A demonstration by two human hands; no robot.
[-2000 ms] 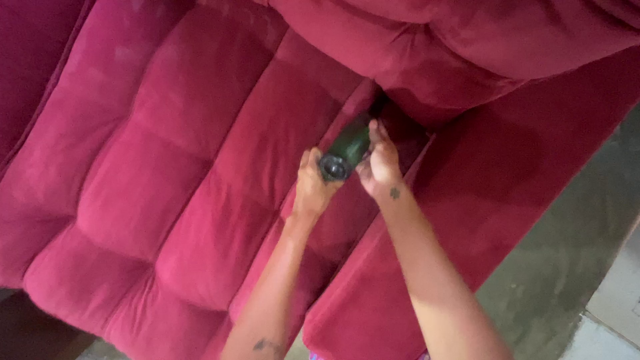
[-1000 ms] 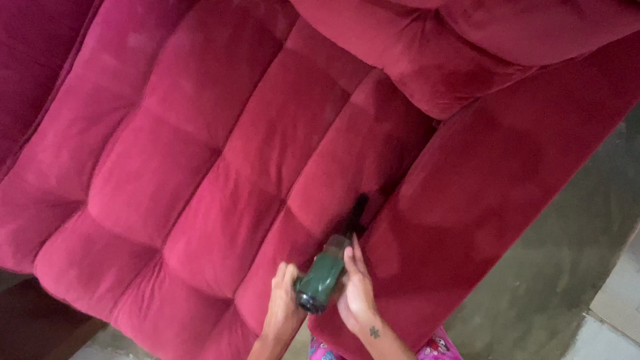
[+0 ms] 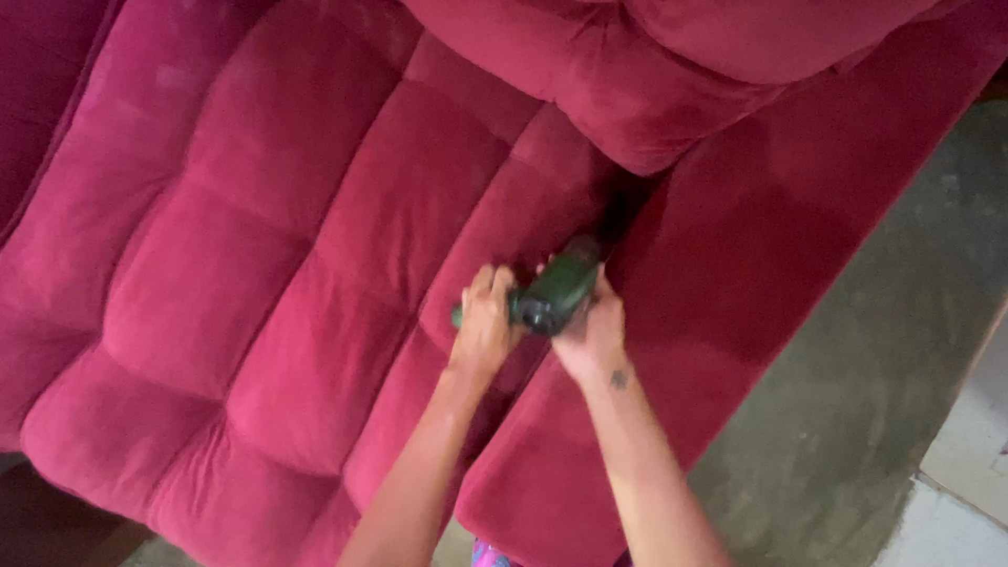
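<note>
A green handheld vacuum cleaner (image 3: 568,279), blurred, is held between my two hands over a red tufted sofa seat (image 3: 346,260). My left hand (image 3: 488,315) is closed around its handle, part of which sticks out to the left of the fingers. My right hand (image 3: 592,323) supports the body from the right side, its fingers partly hidden beneath. The dark front end of the vacuum points into the shadowed gap between the seat and the red armrest (image 3: 732,236).
A red back cushion (image 3: 630,79) bulges over the top of the seat. Past the armrest on the right lies a grey-green floor (image 3: 858,315), with pale tiles (image 3: 969,441) at the lower right. Patterned pink cloth (image 3: 488,554) shows at the bottom edge.
Both hands and the vacuum first came back along the gap toward me, then moved forward again, up toward the back cushion.
</note>
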